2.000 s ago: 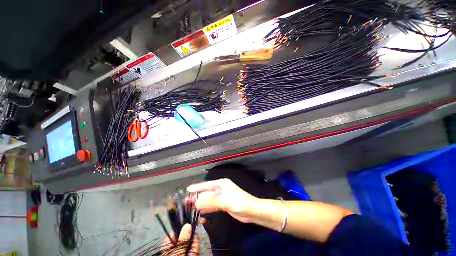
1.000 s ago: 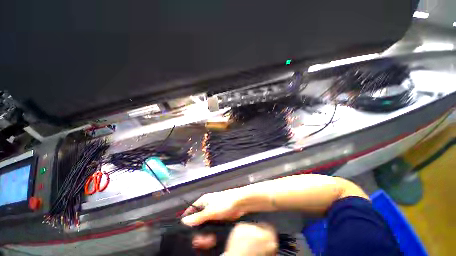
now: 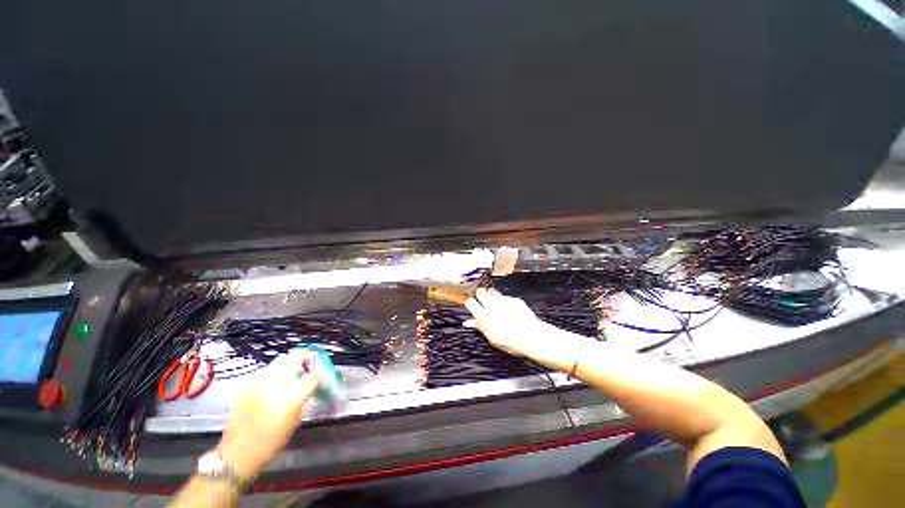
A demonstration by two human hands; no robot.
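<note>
My left hand reaches over the tray from the lower left. Its fingertips are at the blurred teal-green roll; whether they grip it is unclear. My right hand lies over the back left part of the neat black cable bundle, fingers slightly apart, close to the wooden-handled tool. The bundle's coppery ends show at its left and right. Orange-red scissors lie left of my left hand. Loose black cables lie between the scissors and the bundle.
A black cable pile lies at the tray's left end, beside the lit screen and red button. Coiled and loose cables lie at the right. A large dark cover hangs above. The tray's front edge runs below.
My hands were together in front of the machine, holding dark cables. Now they are apart over the tray, left at the roll, right on the bundle. The view has moved, and the blue bin is out of sight.
</note>
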